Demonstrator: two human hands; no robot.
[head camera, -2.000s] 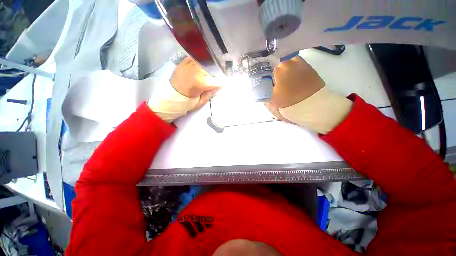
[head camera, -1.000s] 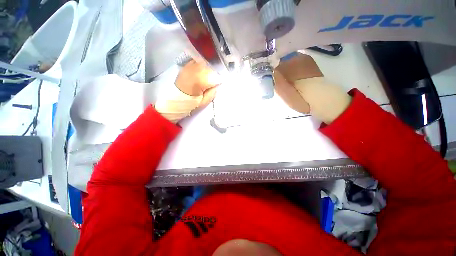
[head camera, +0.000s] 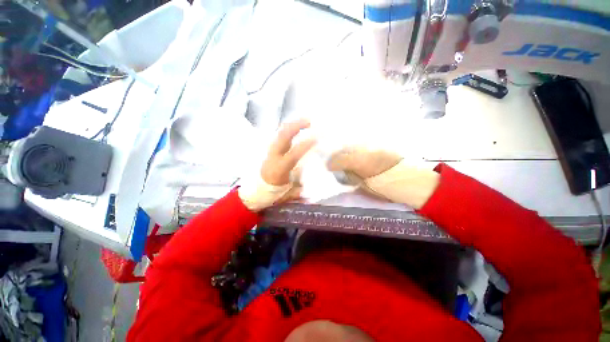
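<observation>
A small white cut fabric piece (head camera: 321, 182) lies between my two hands near the table's front edge, partly washed out by glare. My left hand (head camera: 286, 160) is at its left side, fingers spread and raised; whether it touches the piece is unclear. My right hand (head camera: 364, 162) is on the piece's right side, fingers curled onto it. The white sewing machine head (head camera: 495, 40) with JACK lettering stands at the upper right, with no hand at its needle area. The grey cylindrical attachment (head camera: 434, 99) hangs beside the needle.
A black smartphone (head camera: 572, 133) with a white cable lies at right. Dark thread snips (head camera: 481, 85) lie behind the needle area. Grey-white fabric panels (head camera: 200, 130) lie at left. A grey motor-like unit (head camera: 60, 162) is at far left. A measuring tape (head camera: 354, 221) runs along the near edge.
Both hands have left the needle area and come back toward the table's front edge, now close together. The view has shifted left, so the machine appears farther right.
</observation>
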